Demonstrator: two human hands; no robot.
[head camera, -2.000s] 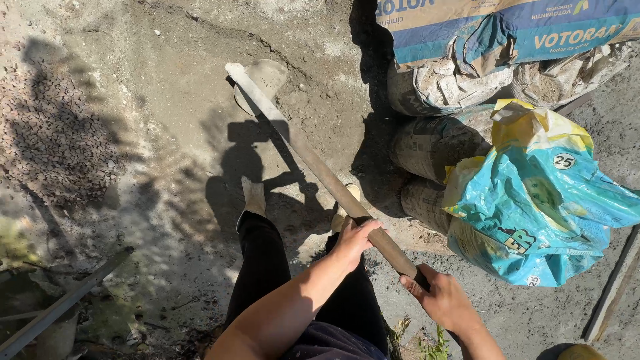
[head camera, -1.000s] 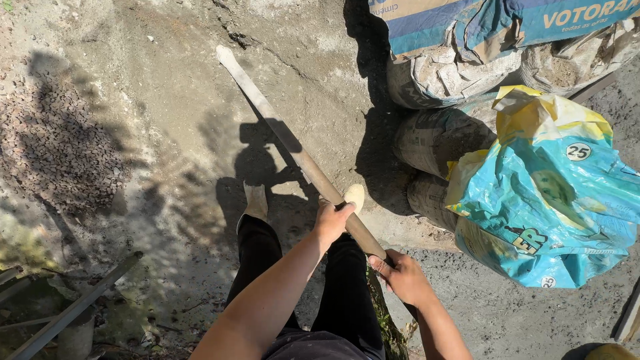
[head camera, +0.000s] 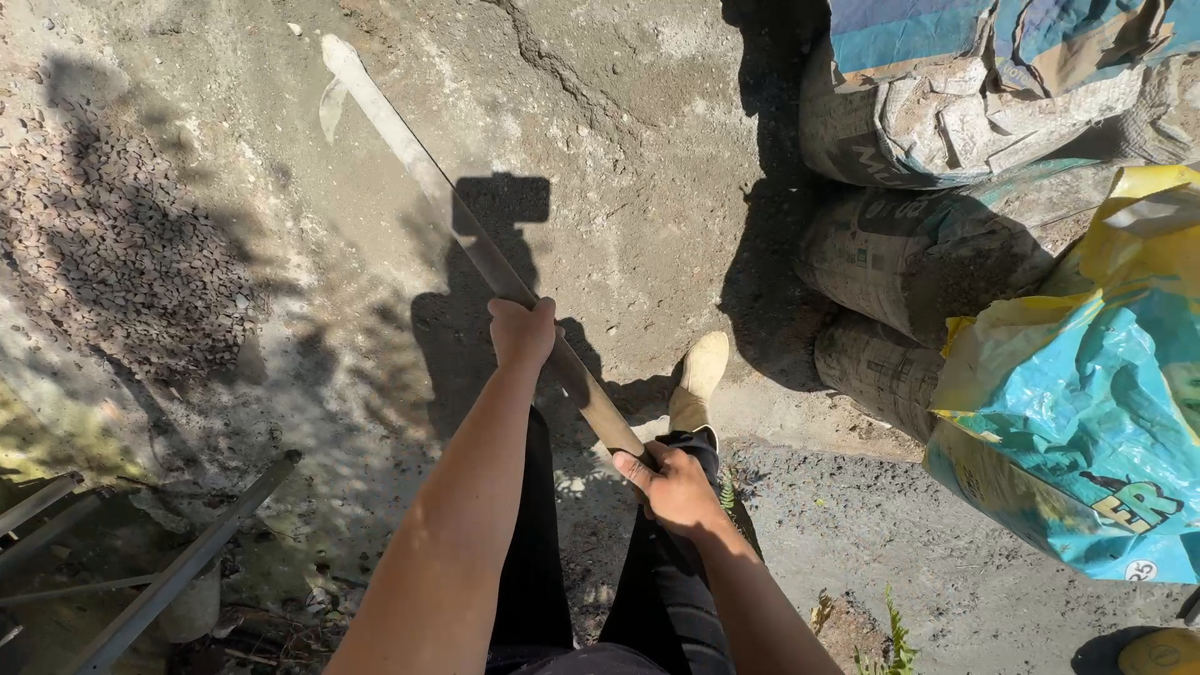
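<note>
A long-handled tool, likely a hoe, slants from the upper left to the middle; its wooden handle (head camera: 492, 265) is pale with dried cement at the far end. A thin part of its blade (head camera: 331, 110) shows beside that end, over the grey ground. My left hand (head camera: 523, 330) is closed around the middle of the handle. Near the handle's lower end, my right hand (head camera: 667, 483) grips it, thumb along the top. The blade's contact with the ground cannot be told.
Stacked cement bags (head camera: 891, 253) stand at the right, beside a blue and yellow plastic sack (head camera: 1078, 403). Gravel (head camera: 141, 234) lies at the left. Metal bars (head camera: 192, 562) lean in at the lower left. The ground has a crack (head camera: 553, 66). My right shoe (head camera: 703, 370) is near the handle.
One foot has stepped, so the shoes stand differently. The blade, broad against the ground two seconds ago, now shows as a narrow strip. Both hands have stayed on the handle.
</note>
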